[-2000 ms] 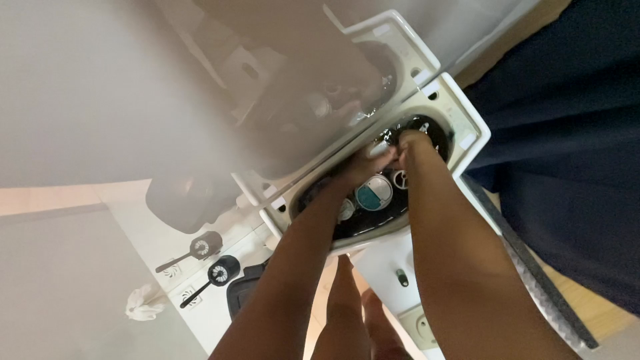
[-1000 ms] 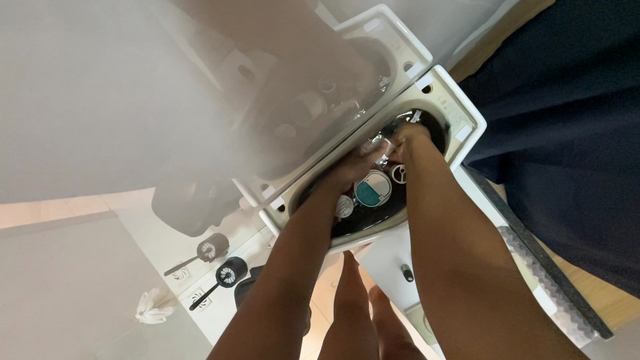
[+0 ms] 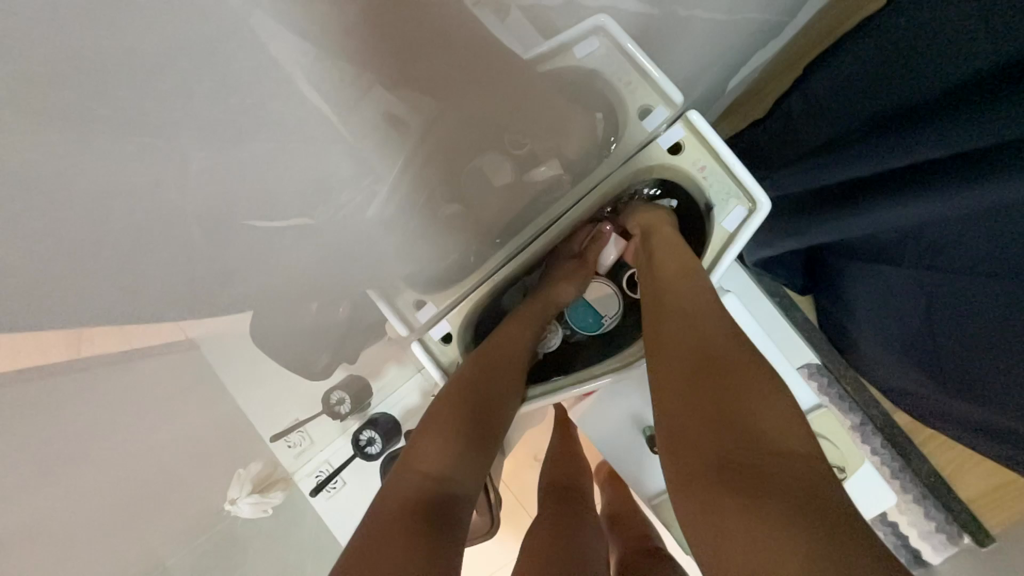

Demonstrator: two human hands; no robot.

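Both my hands are down in the dark oval basin of a white container (image 3: 740,172) with a rectangular rim. My left hand (image 3: 580,264) holds a small white item (image 3: 610,252), whose exact kind I cannot tell. Beside it my right hand (image 3: 646,228) is bent inward, its fingers largely hidden, so what it holds does not show. Just below the hands lies a round teal and white lid (image 3: 594,306), with a white ring-shaped item (image 3: 631,282) to its right and a small round white item (image 3: 550,338) to its left.
A glossy wall or mirror (image 3: 320,200) runs along the container and reflects it. Dark blue fabric (image 3: 904,176) hangs at the right. A black toilet brush in its holder (image 3: 376,437) stands at lower left. A white cabinet surface (image 3: 624,416) and my legs show below.
The small white item in my left hand shows more plainly between my hands. Both hands remain inside the basin.
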